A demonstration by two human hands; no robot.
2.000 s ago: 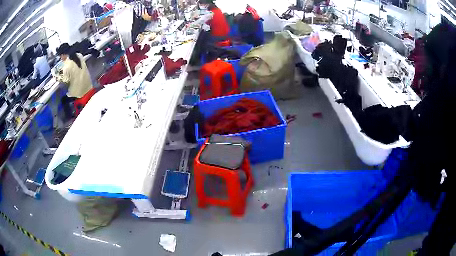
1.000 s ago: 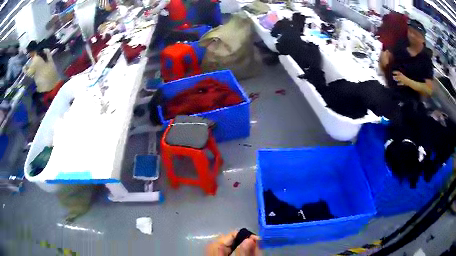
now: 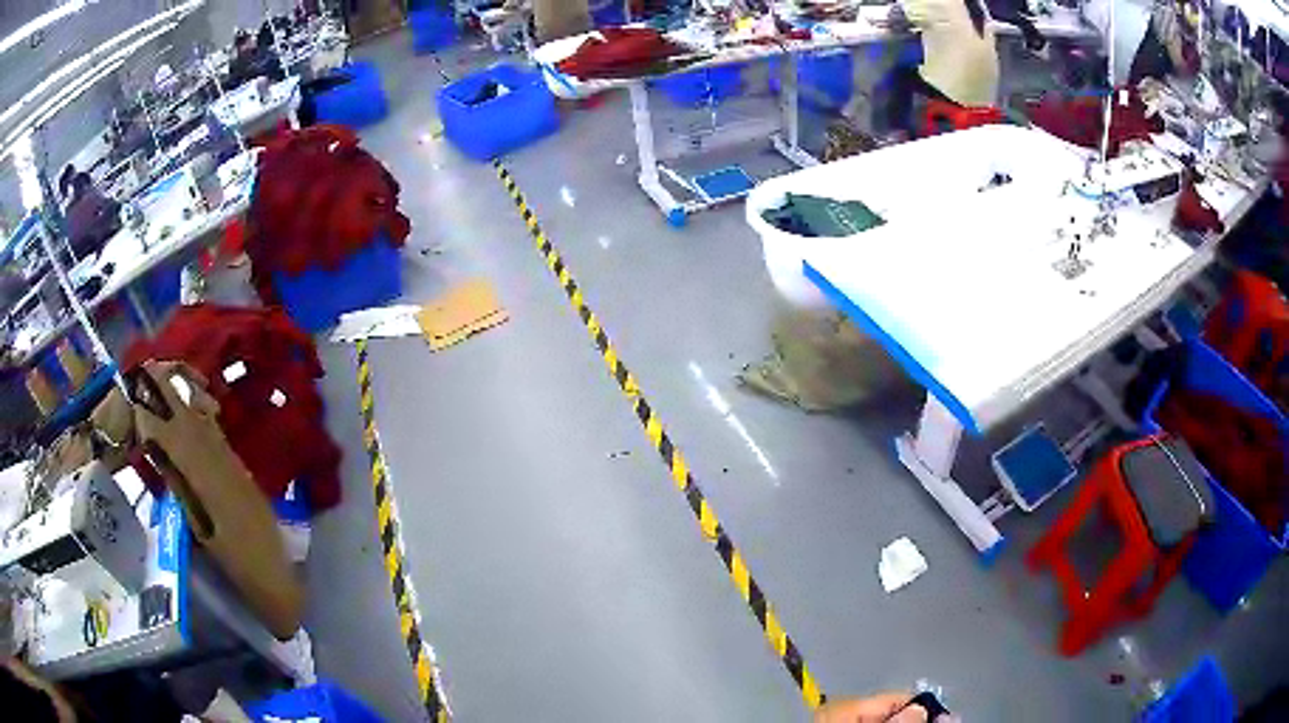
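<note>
My left hand (image 3: 865, 709) is at the bottom edge, right of centre, mostly cut off by the frame. Its fingers are closed on a small black piece (image 3: 927, 702), perhaps a folded strip; its full shape is hidden below the edge. My right hand is not in view.
Grey floor with yellow-black tape (image 3: 662, 449) runs ahead. At right are a white sewing table (image 3: 990, 339), a red stool (image 3: 1096, 544) and a blue crate (image 3: 1230, 565). At left are dark red garment heaps (image 3: 262, 396), a sewing machine (image 3: 92, 530) and cardboard (image 3: 462, 314). A person sits behind.
The view has swung left: the white table and red stool now lie at right, and the aisle tape has appeared. Both hands showed around the black piece a second ago; one shows now.
</note>
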